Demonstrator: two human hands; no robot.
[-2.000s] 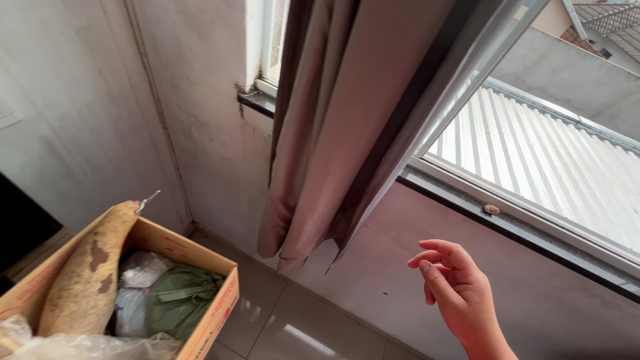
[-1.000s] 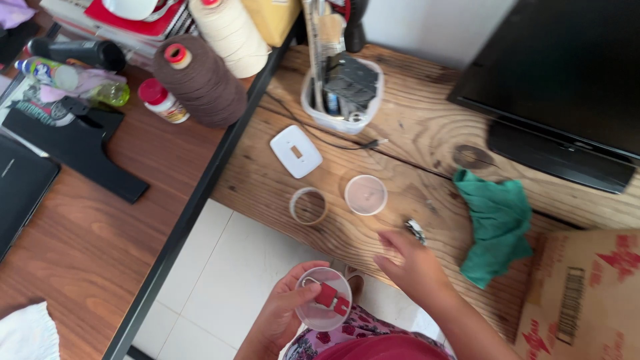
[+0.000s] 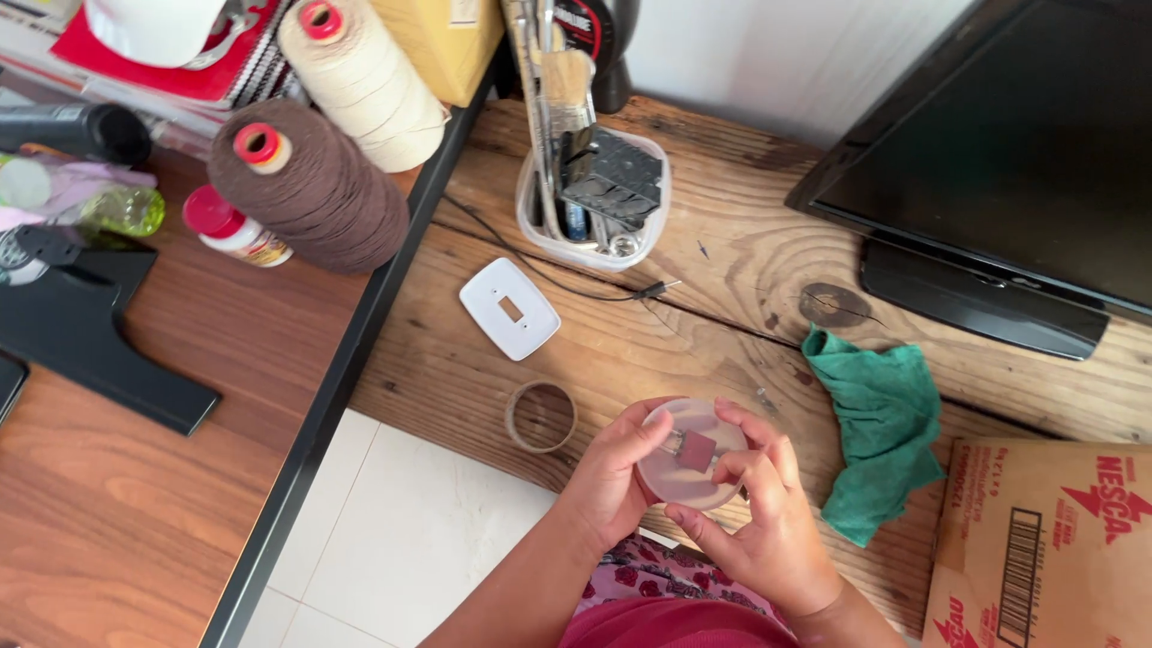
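Near the table's front edge, my left hand point(image 3: 621, 463) grips a small round translucent plastic container point(image 3: 670, 481) from its left side. A dark red piece point(image 3: 696, 452) with metal parts shows inside it or through its top; which of these, I cannot tell. My right hand point(image 3: 769, 504) has its fingers and thumb on the container's right side and rim. To the left of the hands, a roll of tape point(image 3: 541, 417) lies on the wooden table, with a white switch plate point(image 3: 509, 309) farther back.
A tub of brushes and tools point(image 3: 593, 198) stands at the back beside a thin black cable point(image 3: 576, 290). A green cloth point(image 3: 882, 423), a cardboard box point(image 3: 1035, 540) and a monitor point(image 3: 990, 162) are on the right. Yarn cones point(image 3: 310, 189) stand on the left desk point(image 3: 270, 324).
The view has swung from the window to the table. My right hand has come from over the table to the container in my left hand. The round pinkish lid seen beside the tape is gone from there.
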